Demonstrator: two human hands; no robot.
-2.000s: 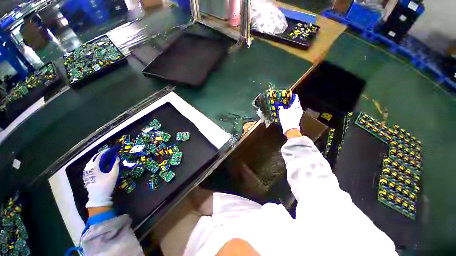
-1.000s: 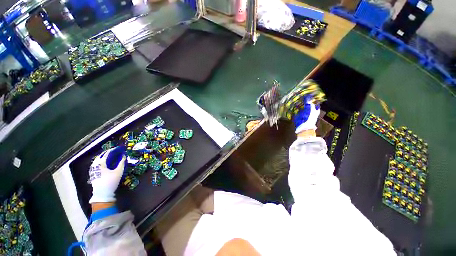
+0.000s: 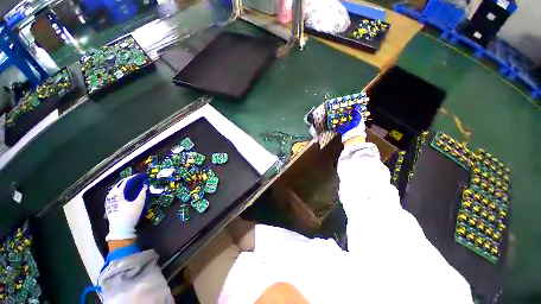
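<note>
My right hand (image 3: 353,126), in a white and blue glove, grips a PCB panel (image 3: 346,110) with yellow parts. The panel's left edge meets the grey-silver snapping bracket (image 3: 320,122) at the bench edge. My left hand (image 3: 126,203), gloved, with a blue band at the wrist, rests at the left side of a pile of single boards (image 3: 190,178) in the black working tray (image 3: 228,199). Its fingertips are over the boards; whether they hold one I cannot tell. The tray lies on a white sheet (image 3: 237,135).
Full trays (image 3: 115,64) stand at the far left, more boards (image 3: 18,264) at the lower left. An empty black tray (image 3: 225,64) lies beyond the working tray. An open cardboard box (image 3: 308,199) is below the bench edge. A panel stack (image 3: 483,205) lies low at right.
The panel in my right hand swung out to the right of the bracket, turning, and is now back against it. My left hand has stayed nearly still at the pile.
</note>
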